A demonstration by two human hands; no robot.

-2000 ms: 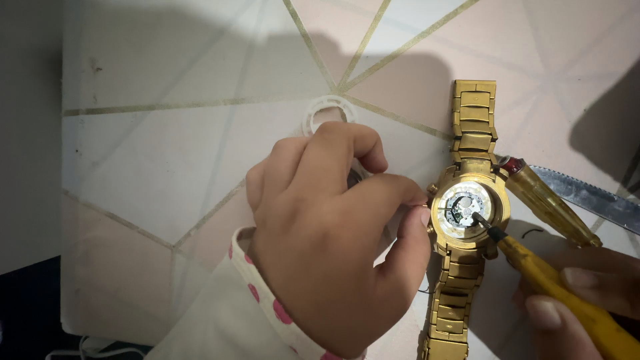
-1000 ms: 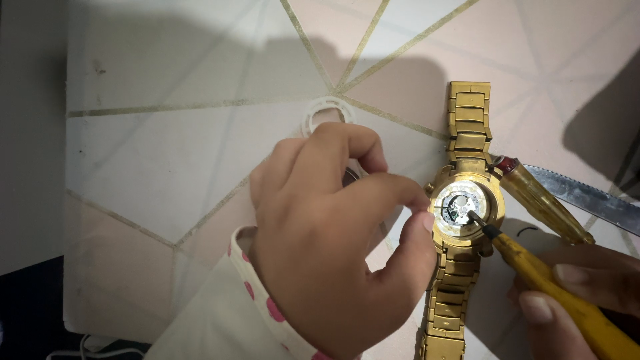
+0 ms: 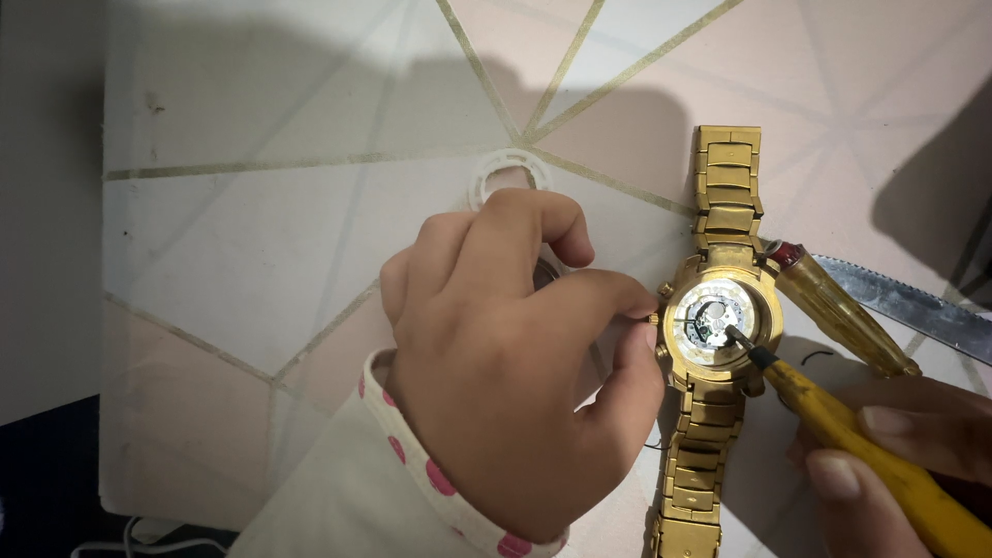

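A gold-coloured wristwatch (image 3: 728, 186) lies with its case back off, the movement (image 3: 717, 318) showing inside the case. With thumb and index finger, my left hand (image 3: 504, 349) pinches the crown (image 3: 653, 318) on the left side of the case. My right hand (image 3: 891, 449) grips a yellow-handled tool (image 3: 821, 411) with a dark collar; its thin metal tip rests at the movement, right of centre. A white plastic ring (image 3: 479, 182) lies beyond my left hand, partly covered by the fingers. Under those fingers a dark round part (image 3: 547, 271) shows only in part.
Right of the watch case lies a translucent amber handle (image 3: 849, 314) with a red end. A serrated metal blade (image 3: 907, 302) runs behind it to the right edge. A small dark curved strand (image 3: 817, 356) is near the case. White cables (image 3: 147, 546) show below the table's lower left edge.
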